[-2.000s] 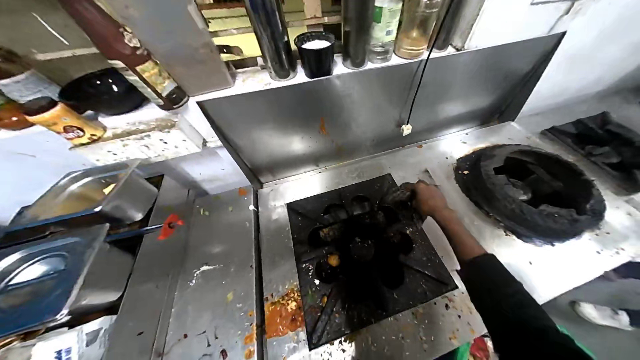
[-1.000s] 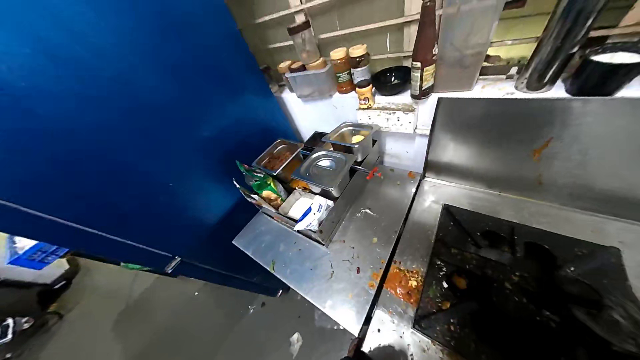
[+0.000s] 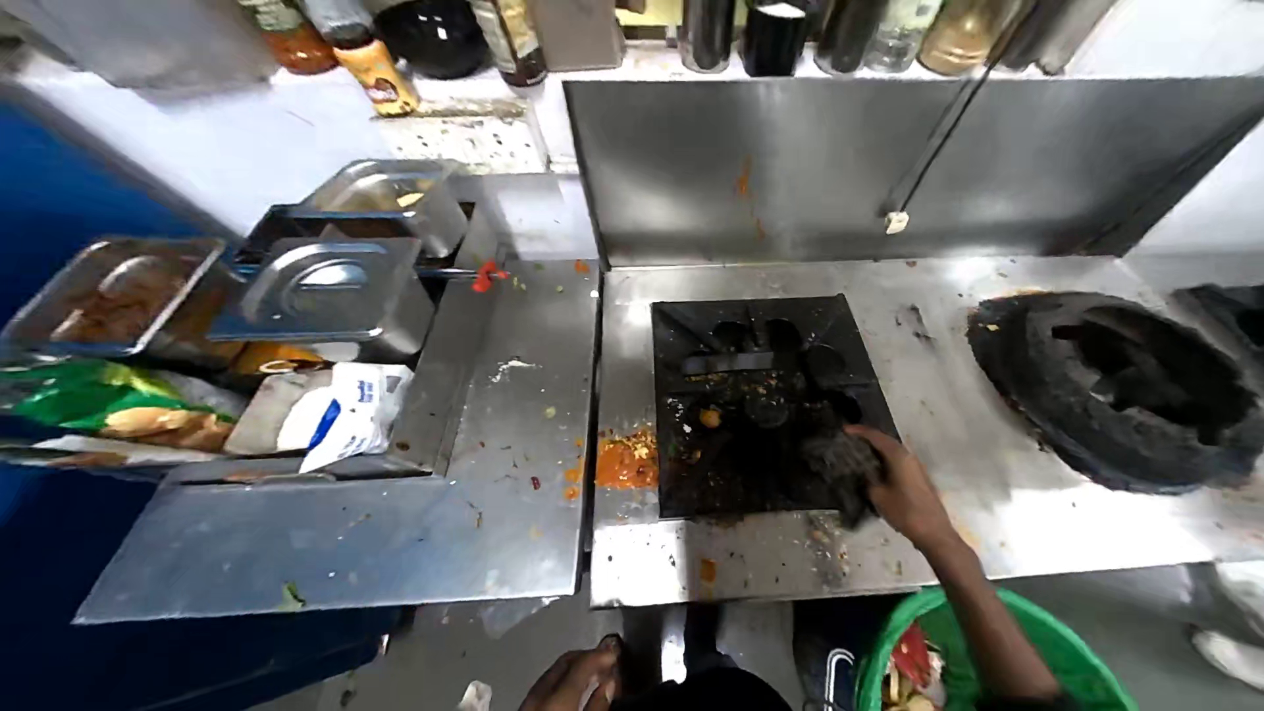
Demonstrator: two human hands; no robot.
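Note:
My right hand (image 3: 901,491) grips a dark, crumpled cloth or scouring pad (image 3: 842,466) at the lower right part of the black burner grate (image 3: 681,395). Food crumbs and black grime cover the grate. Orange sauce (image 3: 627,462) is smeared on the steel counter just left of it. At the bottom of the view my left hand (image 3: 578,681) hangs low in front of the counter, its fingers bent; whether it holds anything is not clear.
Steel food pans (image 3: 321,286) and packets stand in a tray at the left. A blackened round wok burner (image 3: 1126,385) is at the right. Below the counter sits a green bin (image 3: 1062,652) with scraps. Bottles and a black cup (image 3: 775,39) line the shelf; a cord (image 3: 943,148) hangs down.
My right hand is at the grate's lower right; two seconds ago it was at the upper right. My left hand has come into view. The view swung left, then back.

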